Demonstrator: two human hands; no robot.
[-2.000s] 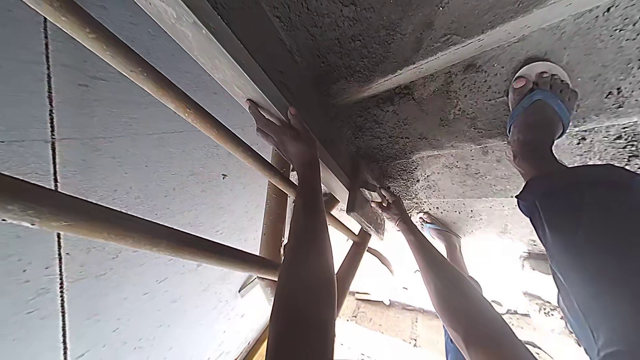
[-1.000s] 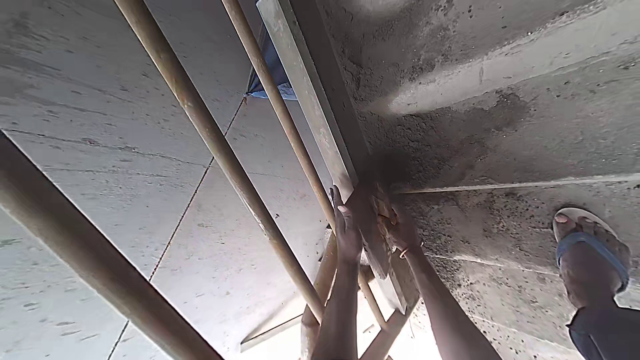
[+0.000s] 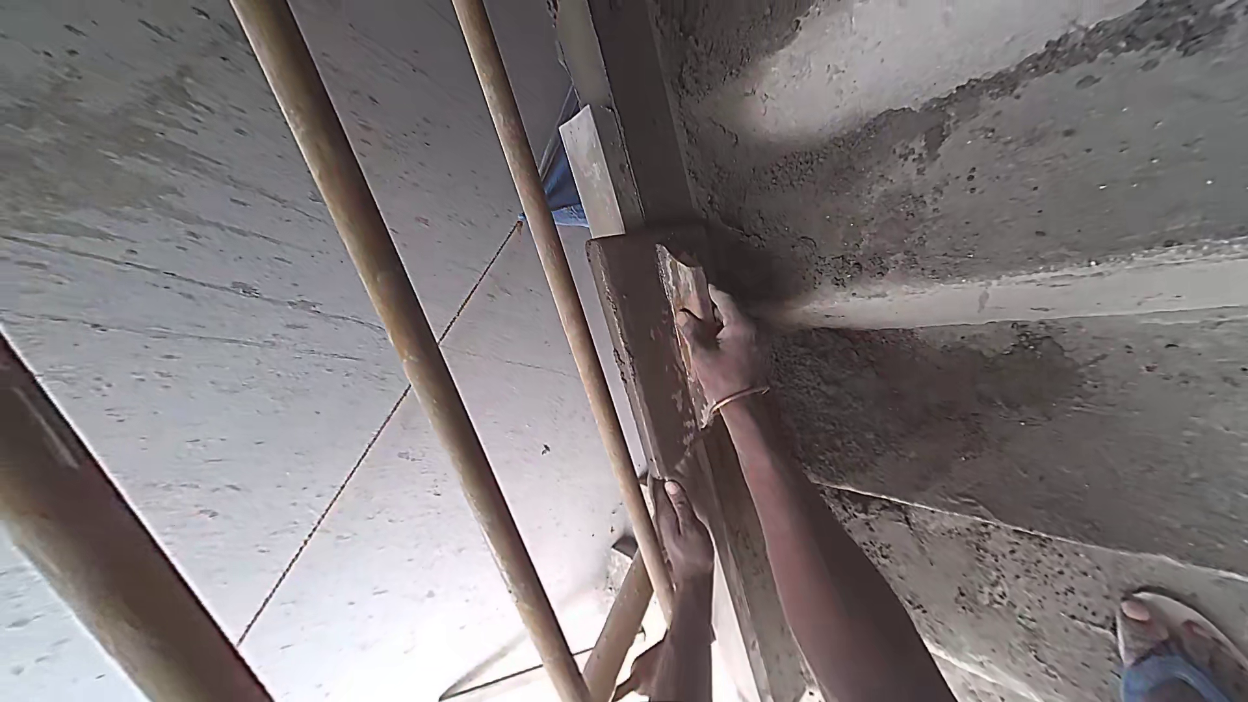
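Observation:
A wooden float (image 3: 639, 351), worn and caked with mortar, lies along the side edge of the concrete stairs. My right hand (image 3: 726, 361), with a thin bangle at the wrist, grips the handle on its face. Lower down, my left hand (image 3: 687, 531) holds the lower end of the float, thumb on top. A long straight board (image 3: 736, 565) runs below along the same edge. Above the float, a pale flat strip (image 3: 595, 175) sits against the stair edge. My left fingertips are partly hidden.
Bamboo-like poles (image 3: 390, 292) cross the left side, one close in front (image 3: 88, 526). Concrete steps (image 3: 1024, 390) with wet patches fill the right. A sandalled foot (image 3: 1170, 639) stands at lower right. A thin cord (image 3: 380, 434) and blue cloth (image 3: 564, 195) are behind the poles.
Two seconds ago my left hand lay spread on the long board above my right. Now it is below my right hand, at the float's lower end. The view has turned.

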